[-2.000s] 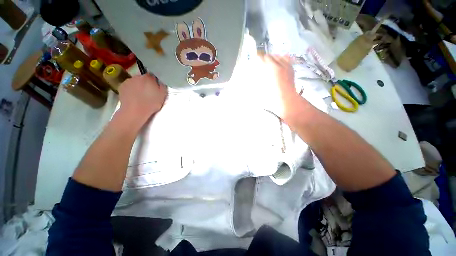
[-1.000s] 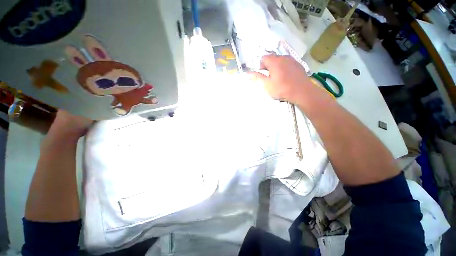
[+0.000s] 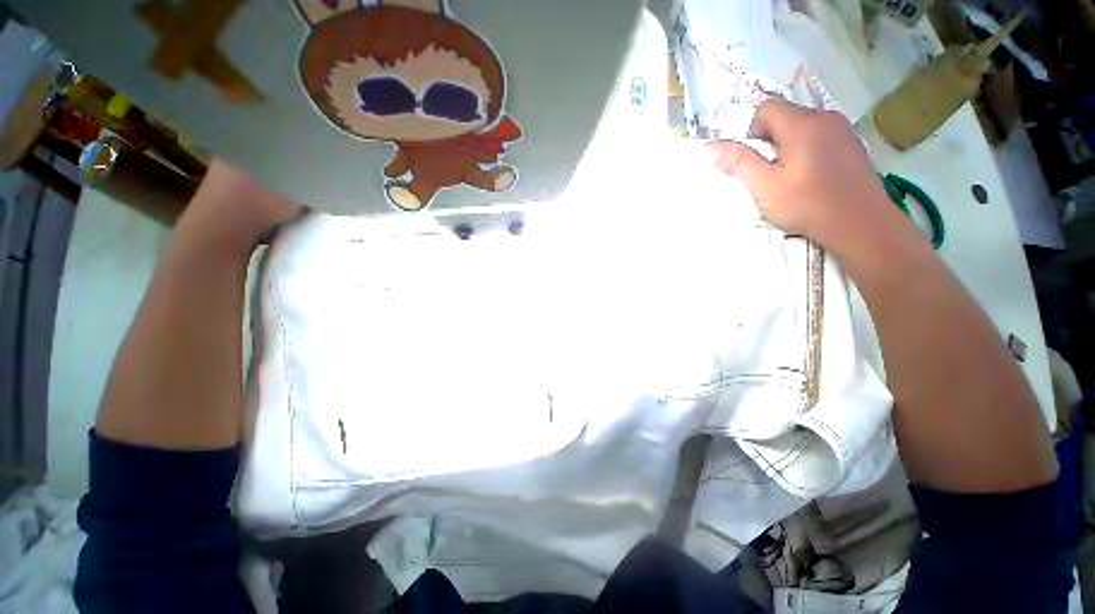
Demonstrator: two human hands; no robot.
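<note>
The white trousers (image 3: 456, 420) lie spread over the machine bed and drape over the table's front edge, with glare washing out their middle. Dark stitching outlines a pocket shape, and a brownish-gold line (image 3: 815, 324) runs down at the right. My right hand (image 3: 805, 168) rests on the cloth's upper right part, thumb and fingers bent; the glare hides what lies under the fingertips. My left hand (image 3: 246, 204) is at the cloth's upper left edge, its fingers hidden behind the machine head (image 3: 540, 72). The needle area is hidden by the head and glare.
Thread cones (image 3: 144, 174) stand left of the head. Green-handled scissors (image 3: 919, 210) lie right of my right hand, partly hidden. A tan bottle (image 3: 931, 102) stands at the back right. A white heap lies at the lower left, and beige-white cloth (image 3: 841, 546) at the lower right.
The view has shifted. The trousers lie flatter and farther left than two seconds ago, showing more of the pocket outline. My left hand has moved outward and partly behind the head.
</note>
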